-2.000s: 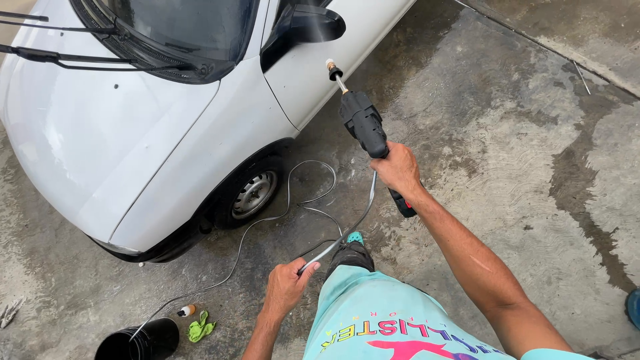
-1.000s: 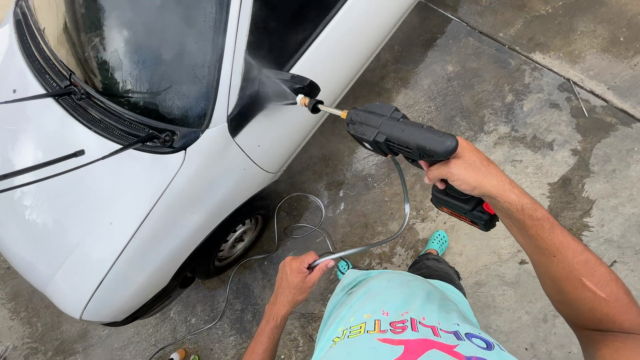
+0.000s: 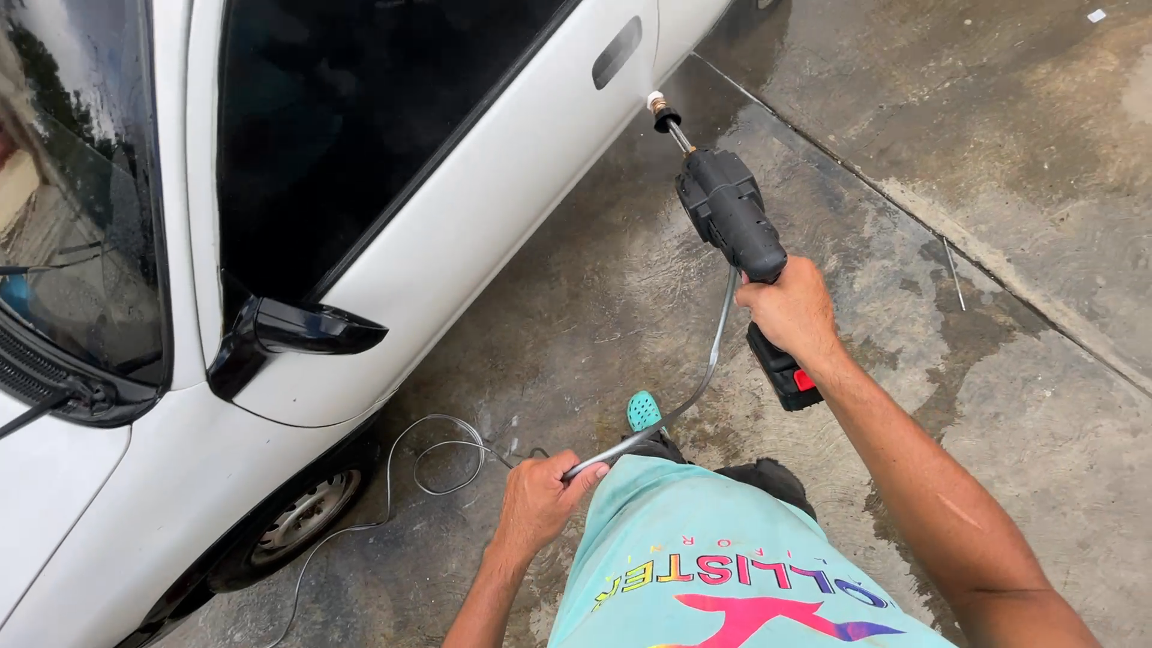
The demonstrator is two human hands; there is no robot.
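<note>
My right hand point(image 3: 792, 306) grips the handle of a black cordless pressure washer gun point(image 3: 729, 211) with a battery at its base. The gun's nozzle point(image 3: 661, 108) points at the side of a white car point(image 3: 504, 180), near the door handle point(image 3: 617, 52), and a faint spray shows at the tip. Closed around a grey hose point(image 3: 621, 447) is my left hand point(image 3: 543, 499), low in front of my shirt. From there the hose curves up to the gun. The car's black side mirror point(image 3: 306, 328) sits left of both hands.
Loops of the thin hose point(image 3: 436, 454) lie on wet concrete beside the front wheel point(image 3: 306, 517). A joint point(image 3: 864, 180) crosses the ground on the right, with a thin rod point(image 3: 954, 274) by it. My foot in a turquoise clog point(image 3: 643, 410) stands below the hose.
The spray has passed from the side mirror to the door near its handle. My right hand has swung the gun from pointing left to pointing up in view. The view has shifted along the car.
</note>
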